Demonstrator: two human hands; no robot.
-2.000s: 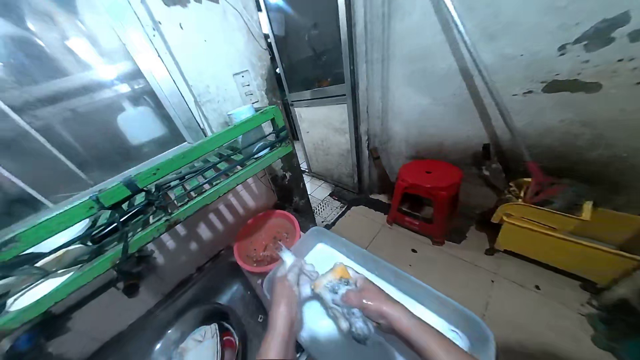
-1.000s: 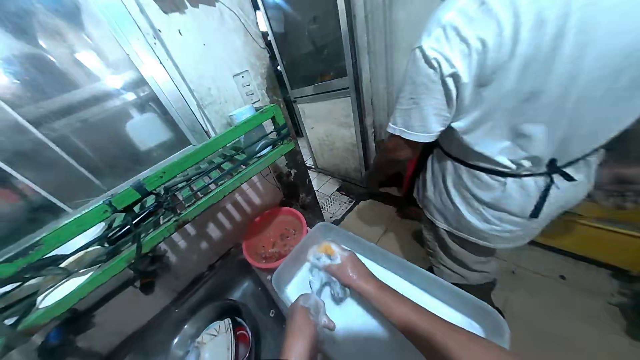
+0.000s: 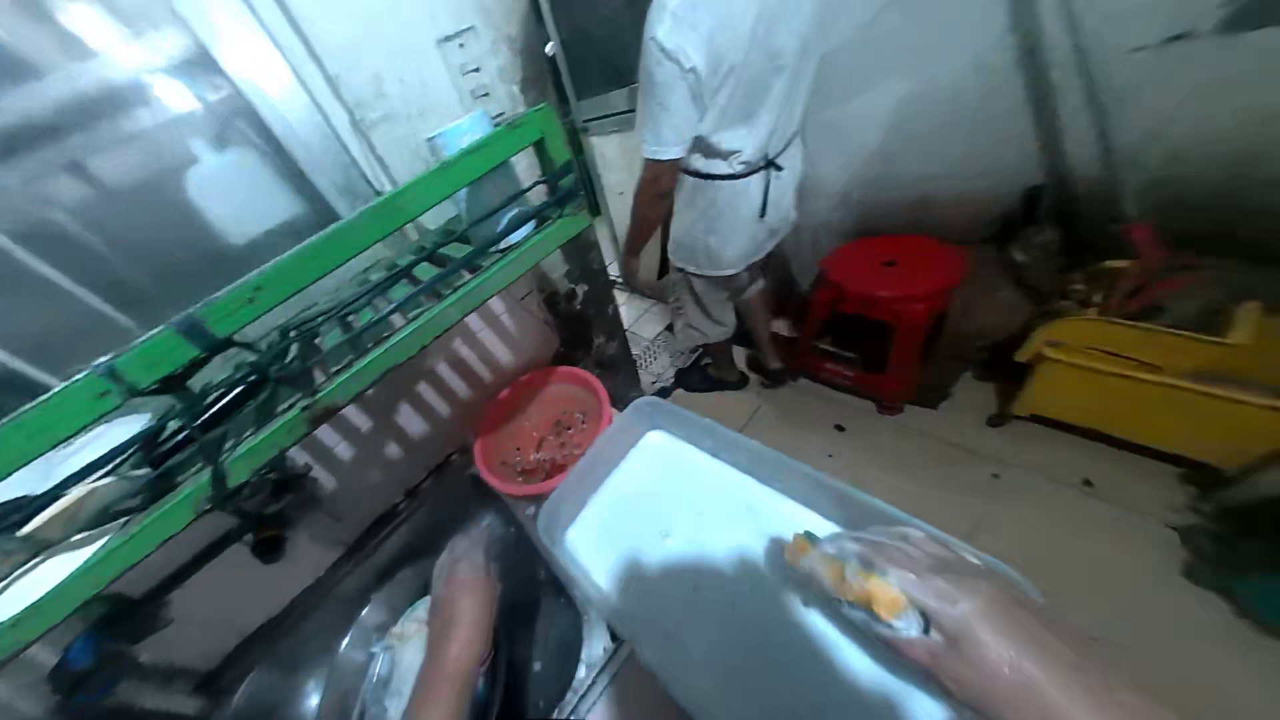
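Note:
My right hand (image 3: 925,590), coated in white liquid, grips a yellow-orange and dark sponge or cloth (image 3: 850,585); its exact kind is unclear. It is over the right side of a translucent plastic tub (image 3: 720,430) that holds white liquid. My left hand (image 3: 465,570) is blurred and lies left of the tub, above a dark metal sink or basin (image 3: 340,640). A pale plate or bowl (image 3: 405,640) shows beside that hand, partly hidden. Whether the left fingers hold anything cannot be seen.
A red plastic basin (image 3: 545,430) with small debris stands behind the tub. Along the left runs a green rack (image 3: 350,230) with plates. A person in a white shirt (image 3: 735,130) stands near the doorway. A red stool (image 3: 890,270) and a yellow mop bucket (image 3: 1150,380) are at the right.
My hands have moved apart, the left one out of the tub to the sink side. The person, close at the right one second ago, is now farther off by the doorway. The view has shifted.

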